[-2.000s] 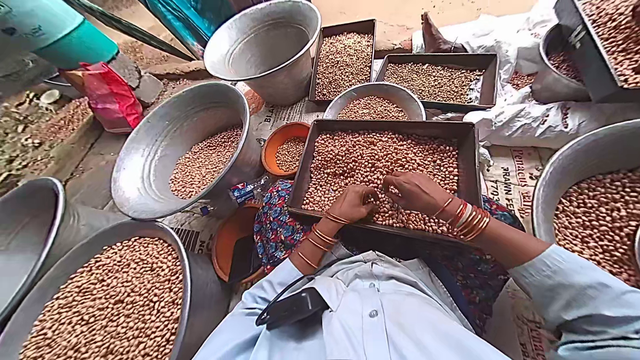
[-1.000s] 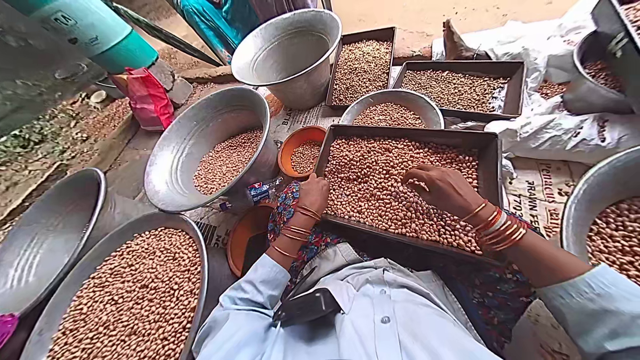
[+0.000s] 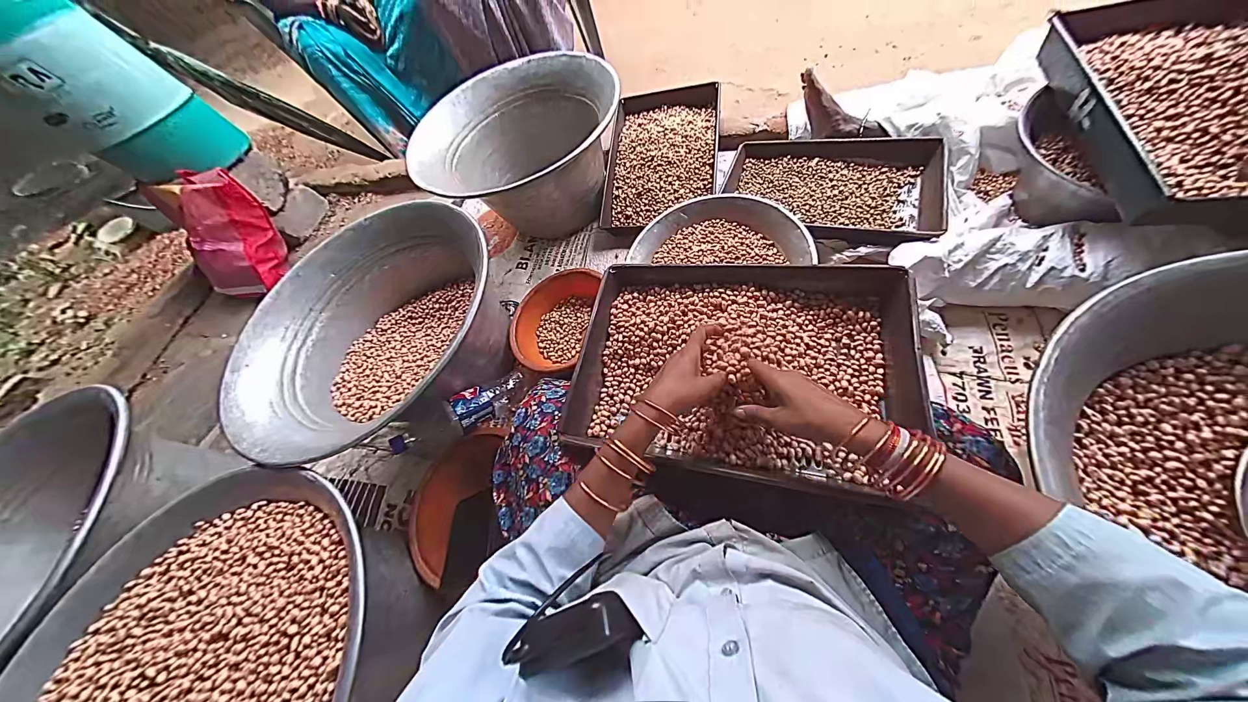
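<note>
A dark rectangular metal tray (image 3: 902,341) rests on my lap, holding many small brown nuts or seeds (image 3: 809,336). My left hand (image 3: 687,375) is over the middle of the tray, its fingers among the nuts. Facing it from the right, my right hand (image 3: 795,400) has its fingers curved around the same heap. Some nuts lie between the two hands; whether either hand grips any is hard to tell. Just left of the tray stands an orange bowl (image 3: 526,322) with more nuts, and a round metal bowl (image 3: 804,244) of nuts sits behind it.
Large metal basins (image 3: 239,390) with nuts stand at the left, with another (image 3: 1048,390) at the right. An upright metal basin (image 3: 585,185) and two dark trays (image 3: 612,166) (image 3: 936,185) are behind. White plastic sheeting (image 3: 1014,263) lies at the back right. Part of a person in teal cloth (image 3: 341,68) shows.
My left hand has moved from the tray's left edge to its middle. Both hands now face each other over the nuts.
</note>
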